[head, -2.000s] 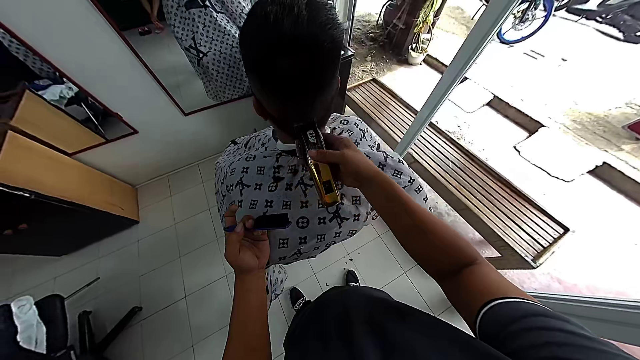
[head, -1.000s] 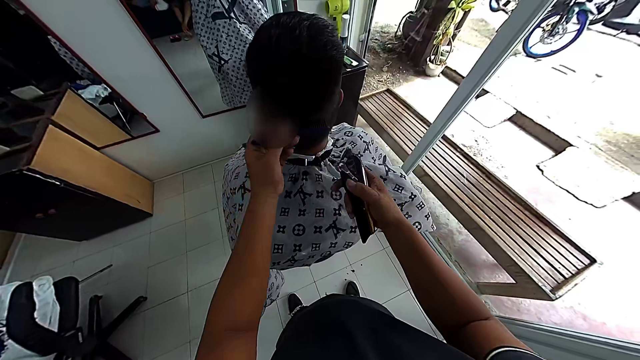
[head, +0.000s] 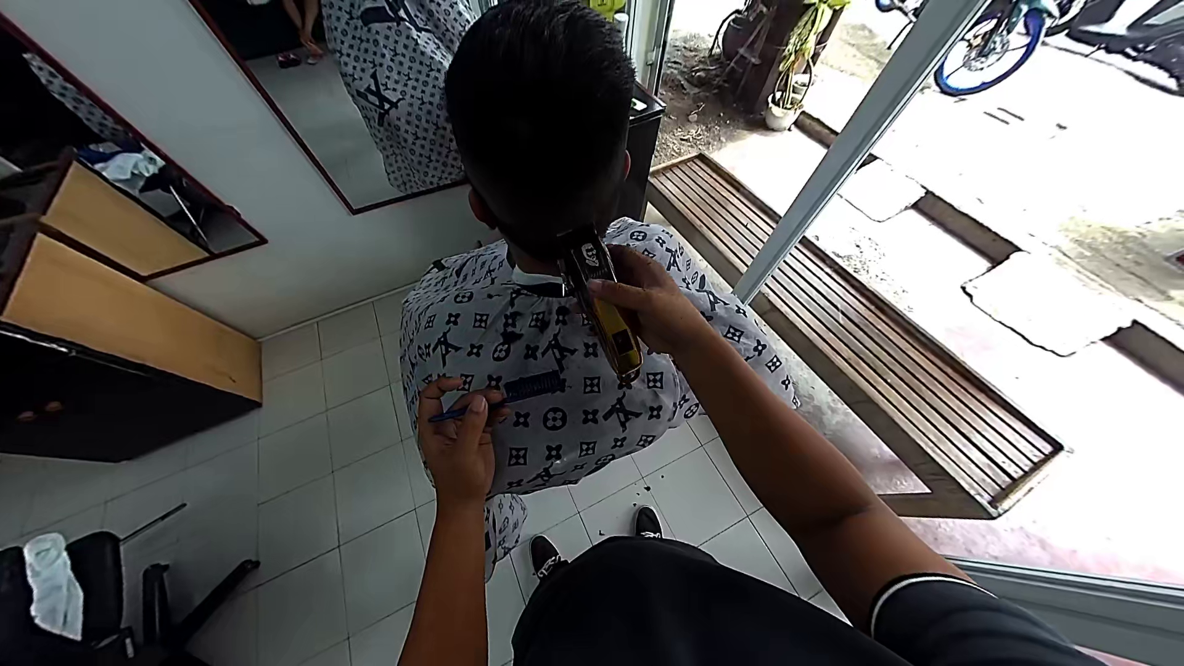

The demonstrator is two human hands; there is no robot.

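A seated person with short dark hair [head: 546, 102] faces away from me, wrapped in a white barber cape [head: 573, 416] with a dark printed pattern. My right hand [head: 652, 301] grips a black and gold hair clipper [head: 606, 314], its blade end up at the nape, by the neckband. Lower and to the left, my left hand [head: 461, 439] holds a dark blue clipper comb [head: 532, 387] by its handle, over the back of the cape. The comb does not touch the hair.
Red-framed mirrors [head: 370, 111] hang on the wall ahead. A wood-and-black cabinet [head: 129, 324] stands at left, above a black chair [head: 92, 583] with a white cloth. Beyond the window frame [head: 860, 139] at right lie a slatted bench [head: 860, 324] and a motorcycle wheel [head: 994, 51].
My left hand has come down from the person's head to over the cape, the comb now visible in it. The clipper in my right hand has moved up and left to the nape.
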